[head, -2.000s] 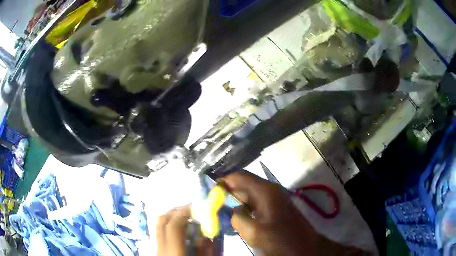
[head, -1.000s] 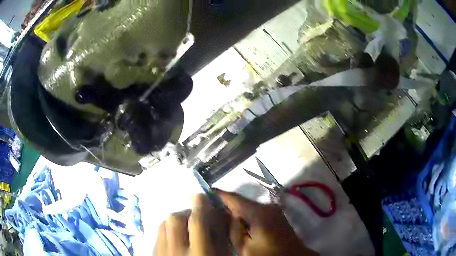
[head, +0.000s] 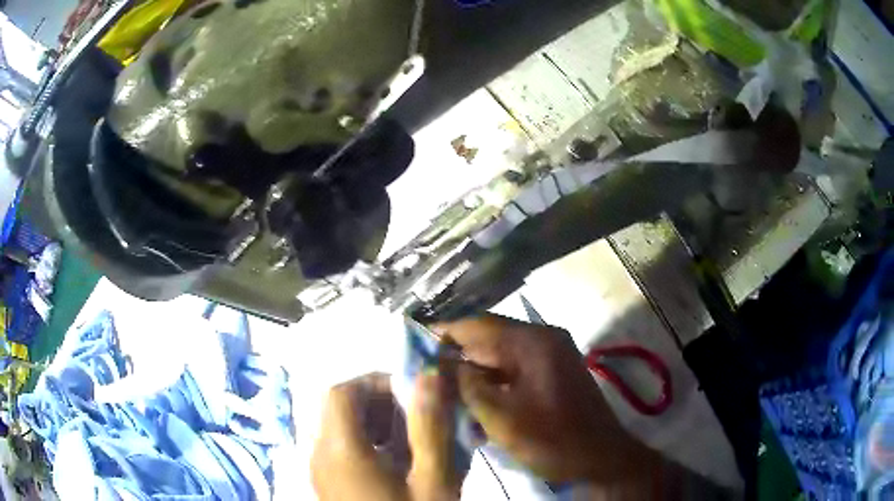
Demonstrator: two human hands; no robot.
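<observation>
My left hand point(head: 377, 440) and my right hand point(head: 534, 401) are close together at the bottom centre, just below the needle area. Both pinch a small light-blue fabric piece point(head: 422, 350), mostly hidden by the fingers and blurred. Its upper end reaches the presser foot area point(head: 377, 284) of the olive-grey sewing machine point(head: 265, 88). A whitish binding tape point(head: 549, 192) runs along the dark cylinder arm point(head: 588, 220) toward the needle. The needle tip itself is washed out by glare.
Scissors with a red loop handle point(head: 637, 380) lie right of my right hand, blades partly hidden by it. A light-blue fabric pile point(head: 147, 421) lies at left. A blue mesh crate point(head: 814, 431) holding light-blue pieces stands at right. A yellow item point(head: 142, 29) shows upper left.
The yellow patch seen on the piece two seconds ago no longer shows. Since one second ago, my right hand has moved up and right, covering the scissors' blades, and my hands have spread slightly.
</observation>
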